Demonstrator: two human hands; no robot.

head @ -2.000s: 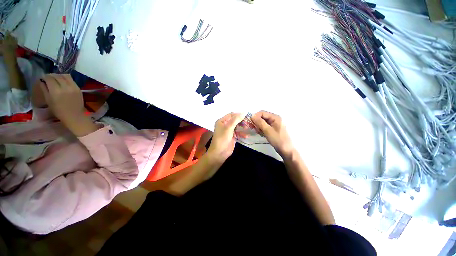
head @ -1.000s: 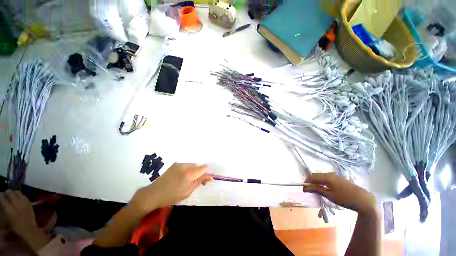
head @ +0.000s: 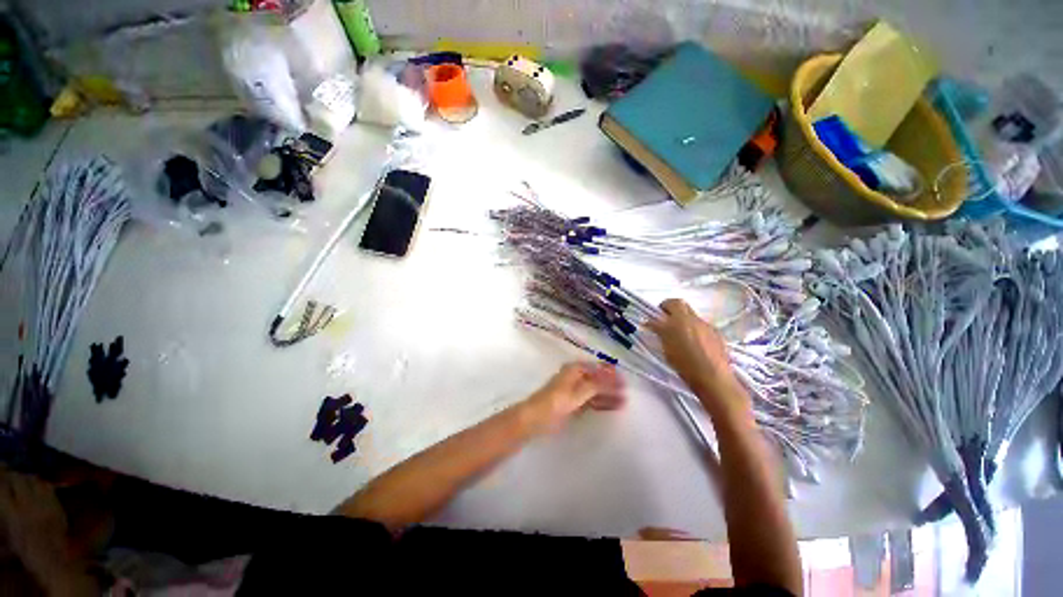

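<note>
The cable bundle [head: 653, 338] lies right of centre, its core wires and black sleeves towards the left. My right hand [head: 690, 345] is on the bundle's grey-white cables; its fingertips are among them and I cannot tell what they grip. My left hand [head: 579, 391] is over the table just below the sleeved ends, blurred, with no cable visible in it. One cable with a black sleeve [head: 605, 358] lies along the bundle's near side. A loose pile of black pieces [head: 339, 427] lies to the left of my left forearm.
A sample cable [head: 305, 323] and a smartphone [head: 395, 213] lie mid-table. A second black pile [head: 107, 369] and another cable bundle [head: 68, 257] are at left. A teal book [head: 690, 117] and a basket [head: 796, 146] stand at the back. Another cable bundle [head: 944, 350] is at far right.
The single cable stretched between my hands is no longer there. My right hand has moved up and left onto the bundle. My left hand has moved right. The view has also shifted.
</note>
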